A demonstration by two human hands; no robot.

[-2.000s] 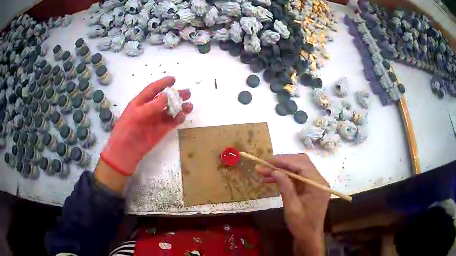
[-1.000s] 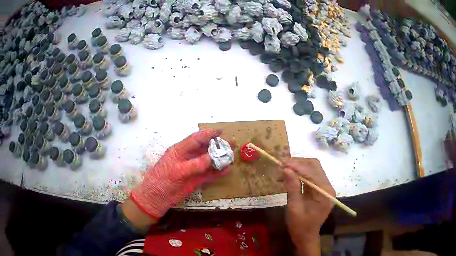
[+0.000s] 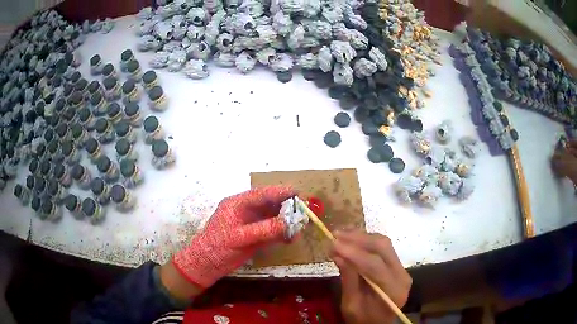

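Note:
My left hand, in a red-pink knit glove, holds a pale grey lumpy casting between its fingertips over the cardboard pad. My bare right hand holds a thin wooden stick like a pencil. The stick's tip touches or nearly touches the top of the casting. A small red pot sits on the pad just behind the stick, partly hidden by it. What is in the pot cannot be made out.
Grey castings heap at the back centre, beside dark discs and cream-orange pieces. Disc-topped pieces stand at left. A loose grey cluster and a wooden strip lie at right. Another person's hand shows at the right edge.
The stick has moved from the red pot to the casting. My left hand first came down over the pad with the casting, then moved slightly right. Another person's hand has appeared at the right edge.

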